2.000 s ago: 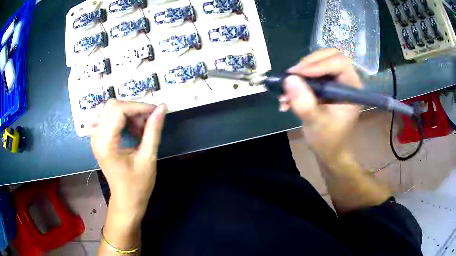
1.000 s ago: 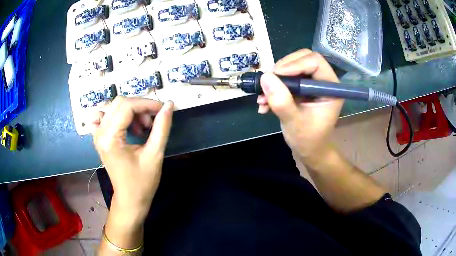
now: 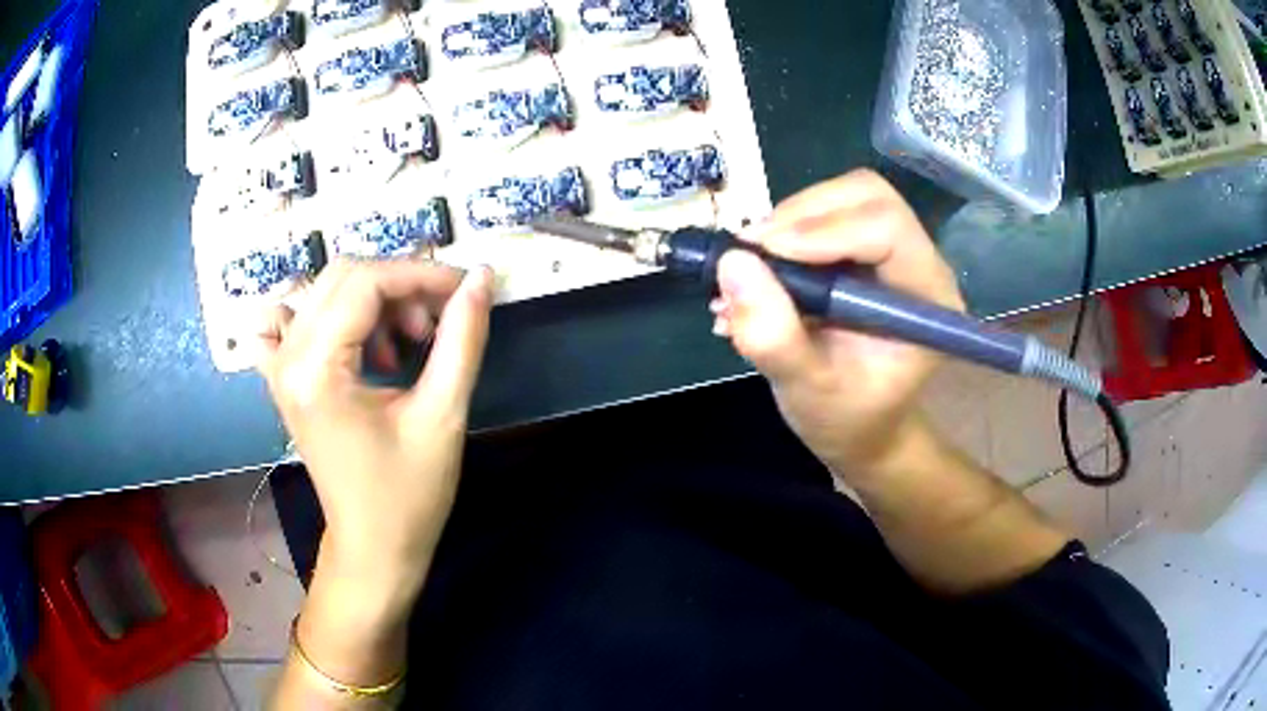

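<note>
The cream fixture plate (image 3: 556,267) holds rows of small black-and-silver assemblies. My right hand (image 3: 848,313) is shut on the dark soldering iron (image 3: 889,308). The iron points left, its tip at the lower edge of a bottom-row assembly (image 3: 528,199); contact is unclear. My left hand (image 3: 382,361) is at the plate's front edge, thumb and index fingertips pinched just below and left of the iron tip. A thin solder wire (image 3: 252,514) loops beside my left wrist; its end at the fingertips is too fine to see.
A clear tub (image 3: 1035,174) with silvery bits stands right of the plate. A second cream tray (image 3: 1202,150) is at far right. A blue tray (image 3: 56,264) with white parts and a yellow-black item (image 3: 28,379) are at left. Red stools (image 3: 188,611) stand below. The iron's black cord (image 3: 1067,417) hangs at right.
The iron first moved left from the right-hand bottom assembly to the neighbouring one, then its rear end dropped. My left fingertips moved slightly right and up, staying pinched.
</note>
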